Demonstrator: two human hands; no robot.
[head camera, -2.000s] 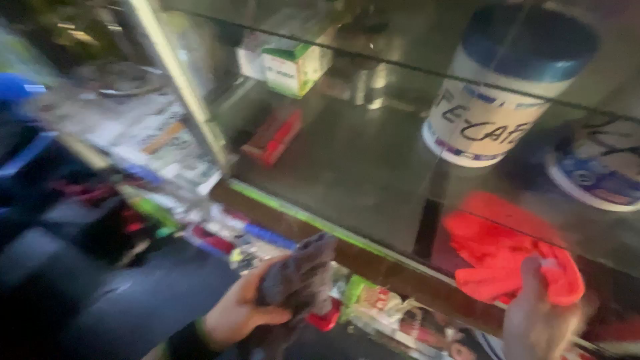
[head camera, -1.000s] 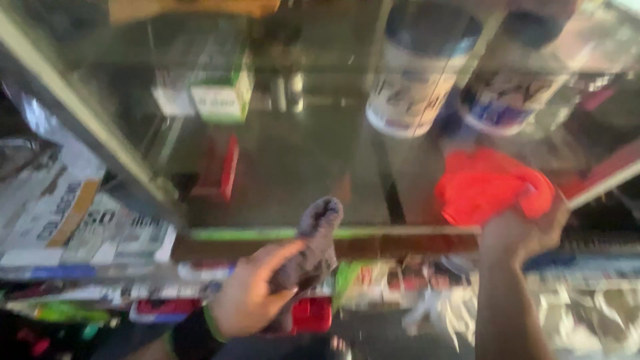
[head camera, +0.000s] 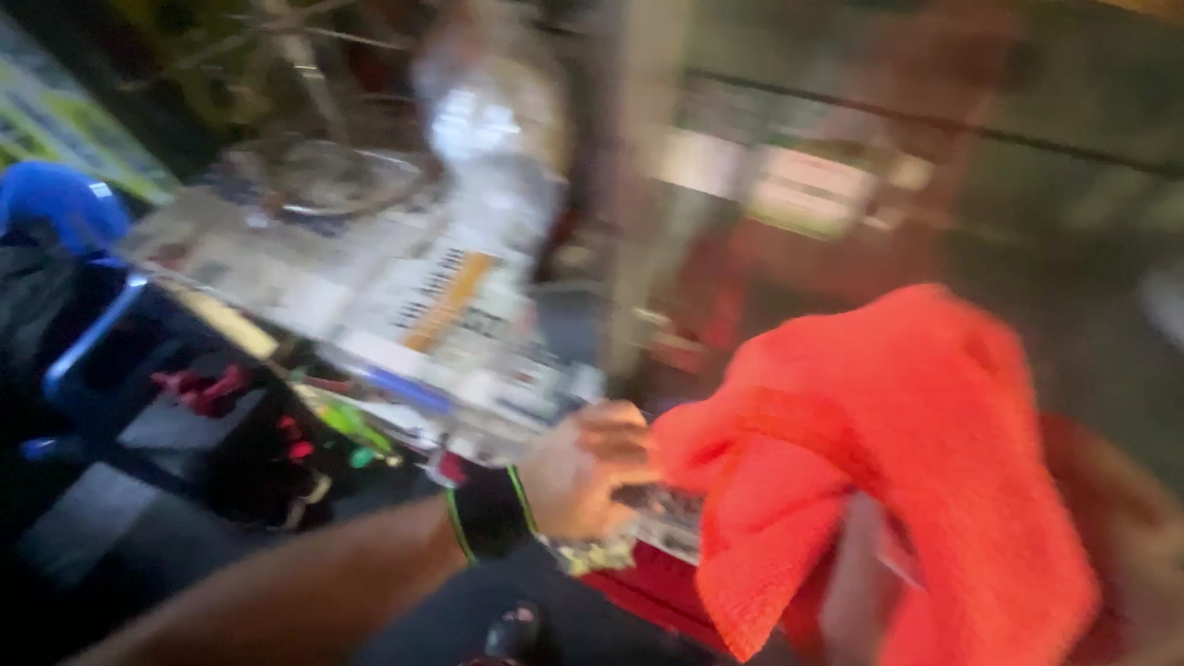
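A bright red-orange cloth (head camera: 888, 416) hangs large in the right half of the view. My right hand is mostly hidden behind it; only a blurred patch of skin shows at the right edge. My left hand (head camera: 592, 472), with a black, green-edged band (head camera: 490, 513) on the wrist, is beside the cloth's left edge; whether its fingers touch or grip the cloth cannot be told. The grey cloth is not visible. Behind the red cloth stands the glass display case, with a small white and green box (head camera: 809, 190) inside.
Newspaper (head camera: 370, 287) covers a surface left of the case, with a clear plastic-wrapped thing (head camera: 490, 129) on it. A blue rounded object (head camera: 65, 208) is at the far left. Small coloured items, one a green piece (head camera: 351, 425), lie below the newspaper's edge.
The view has swung left. The red cloth has come off the glass and now hangs nearer the camera, close to my left hand. The grey cloth seen in my left hand earlier is out of sight.
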